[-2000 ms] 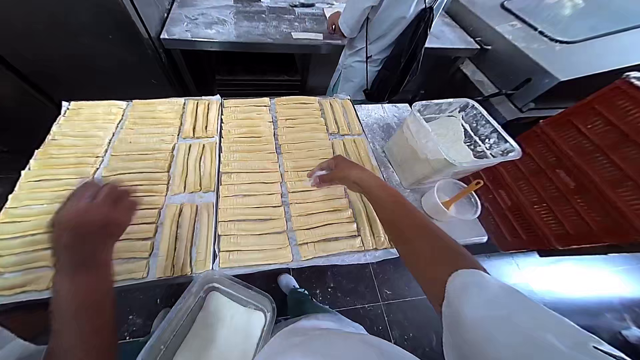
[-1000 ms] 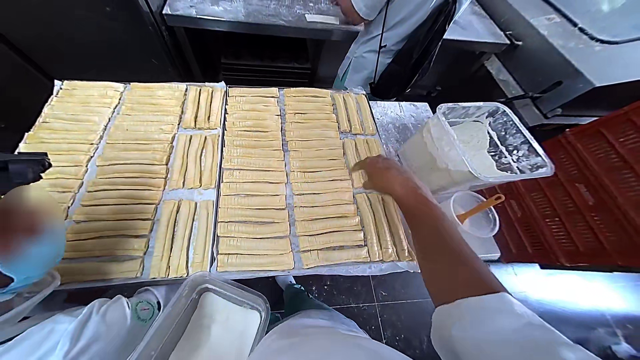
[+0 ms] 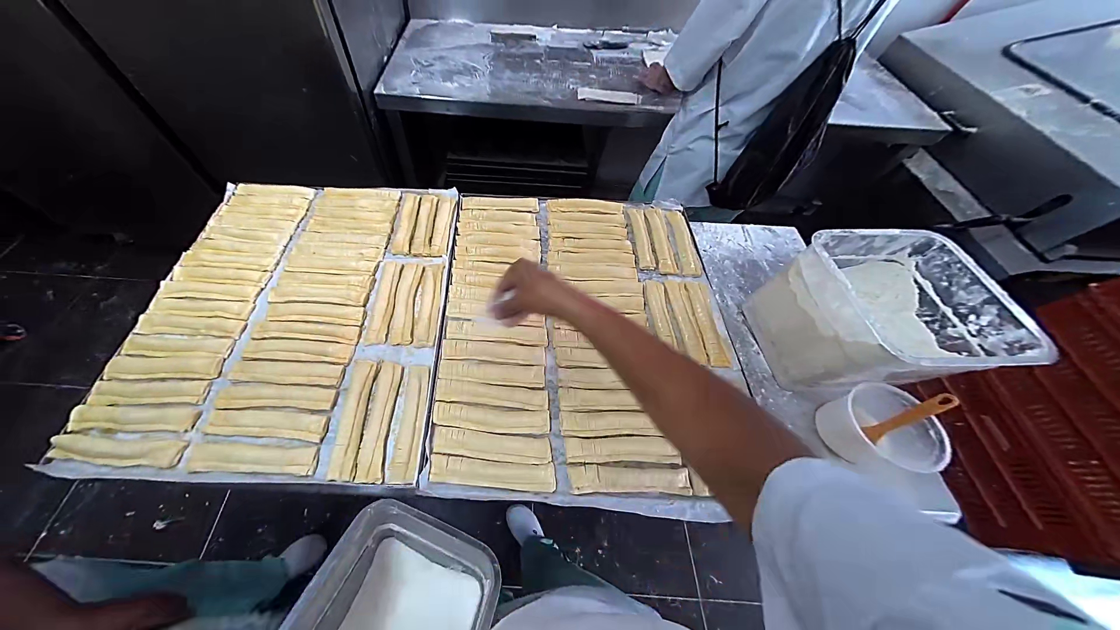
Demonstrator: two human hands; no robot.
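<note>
My right hand (image 3: 518, 296) hovers over the right-hand tray, its fingers drawn together around a small amount of white powder that shows as a blurred smear at the fingertips. Below it lie rows of pale yellow dough strips (image 3: 490, 392) on paper-lined trays. More dough strips (image 3: 289, 374) cover the left tray, most lying crosswise, with groups turned lengthwise along its right side. A rectangular plastic container (image 3: 411, 588) of white powder is at the bottom centre, close to my body. My left hand is not visible.
A large clear tub (image 3: 814, 324) of white powder stands right of the trays, beside a white pot (image 3: 836, 429) with an orange-handled utensil (image 3: 910, 417). Red plastic crates (image 3: 1063, 402) are at far right. A co-worker (image 3: 744, 87) stands at the steel bench (image 3: 472, 74); another person's hand (image 3: 144, 610) shows bottom left.
My right hand has moved left, from the lengthwise strips at the right edge to the crosswise strips. The person leaning in at the left has drawn back toward the lower left.
</note>
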